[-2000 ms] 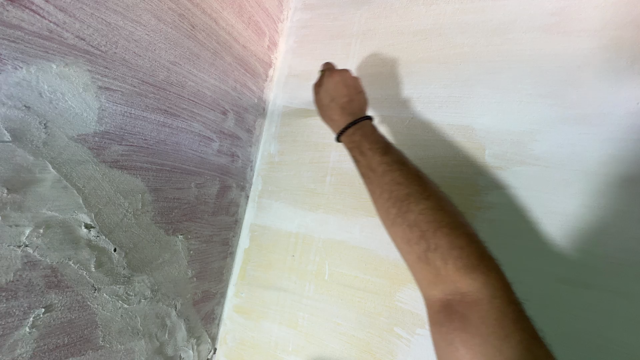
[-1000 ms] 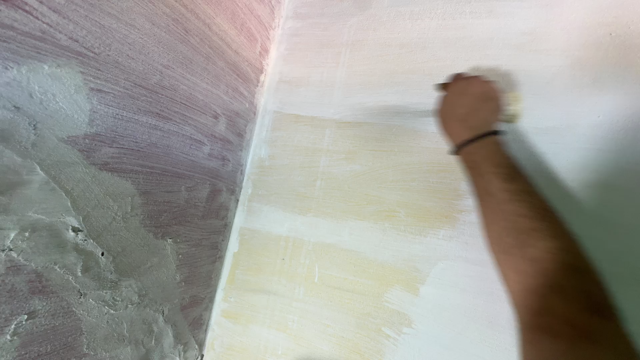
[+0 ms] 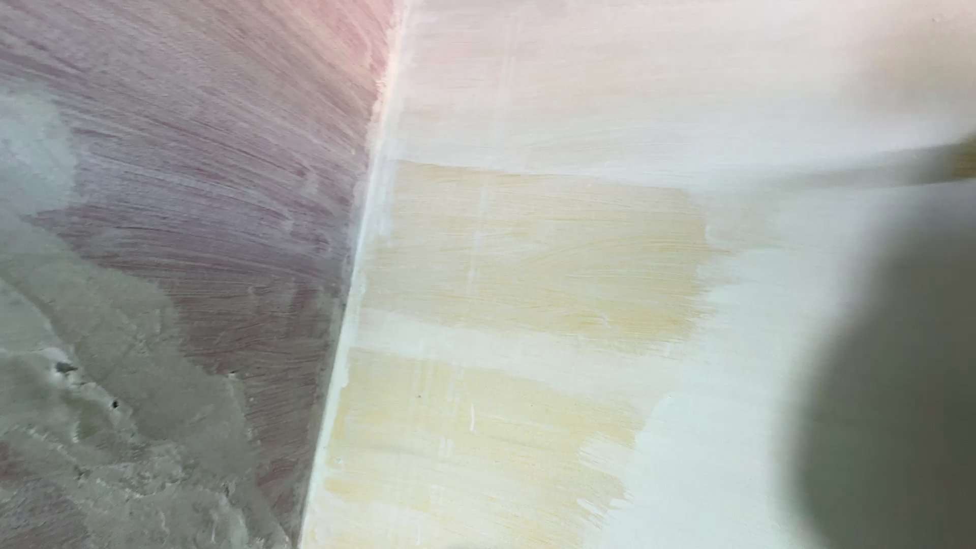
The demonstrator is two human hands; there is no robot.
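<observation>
Neither my left hand nor my right hand shows in the head view now. A smooth wall (image 3: 762, 366) fills the right side, with white paint and yellowish streaked patches (image 3: 549, 252) on it. At the right edge, a small blurred yellowish-brown thing (image 3: 964, 158) is cut off by the frame; I cannot tell what it is. A large soft shadow (image 3: 892, 396) falls on the wall below it.
On the left stands a rough wall (image 3: 244, 168) with purplish brush streaks and uneven grey plaster (image 3: 137, 427) low down. A pale corner line (image 3: 347, 305) separates the two walls.
The hand with the dark wristband moved right along the wall between the earlier frames, holding something pale and blurred, and is now out of view.
</observation>
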